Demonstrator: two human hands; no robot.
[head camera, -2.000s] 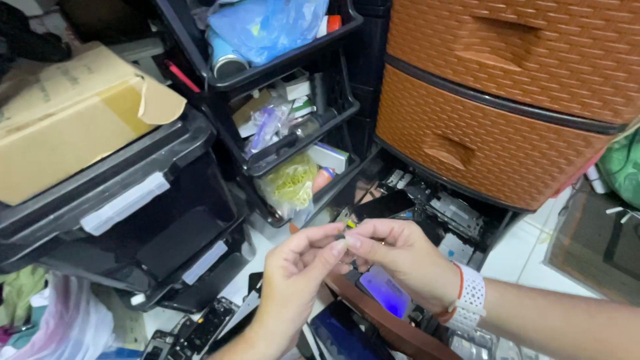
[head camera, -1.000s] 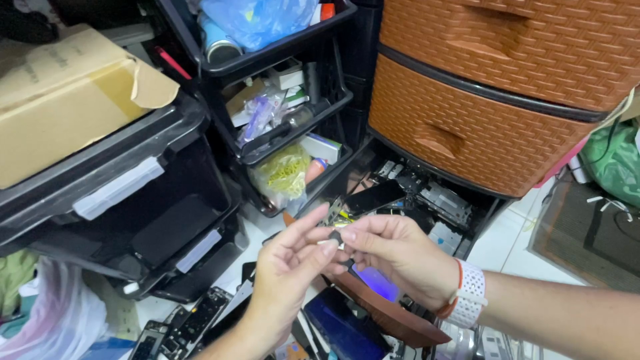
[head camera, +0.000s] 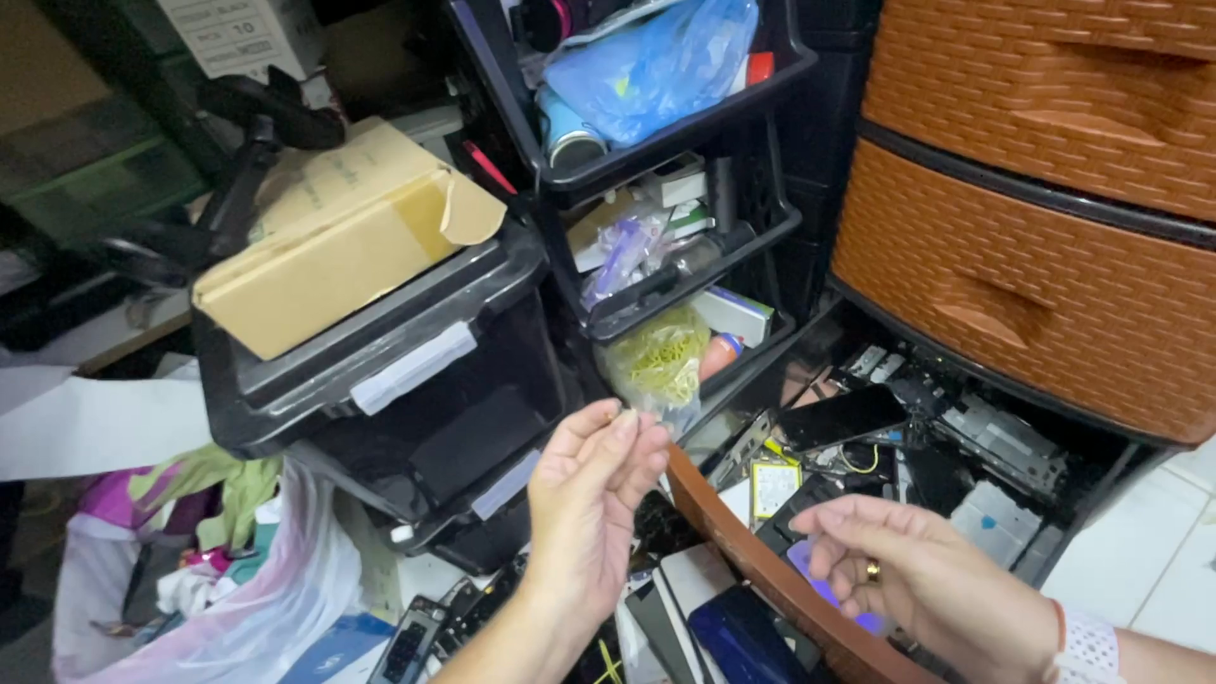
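My left hand (head camera: 594, 494) is raised in front of the black stacking baskets, its thumb and fingertips pinched together; a tiny part seems to be between them, too small to name. My right hand (head camera: 902, 570), with a ring and a white perforated watch strap (head camera: 1088, 646), hangs over the open bottom drawer (head camera: 750, 560), fingers curled; whether it holds anything is not visible. Inside the drawer are a black phone screen (head camera: 844, 418), a yellow-edged battery (head camera: 775, 489), metal phone parts (head camera: 1007, 442) and a purple-lit object (head camera: 812, 570), partly behind the right hand.
Black stacking baskets (head camera: 684, 285) hold bags and small boxes. A cardboard box (head camera: 351, 237) lies on a black lidded bin (head camera: 456, 418). The brown woven-pattern drawer unit (head camera: 1026, 275) rises at right. Old phones (head camera: 413, 636) lie on the floor beside a plastic bag of cloth (head camera: 275, 589).
My hands, together around a small dark piece before, are now apart, the right one over the drawer. The view has swung left.
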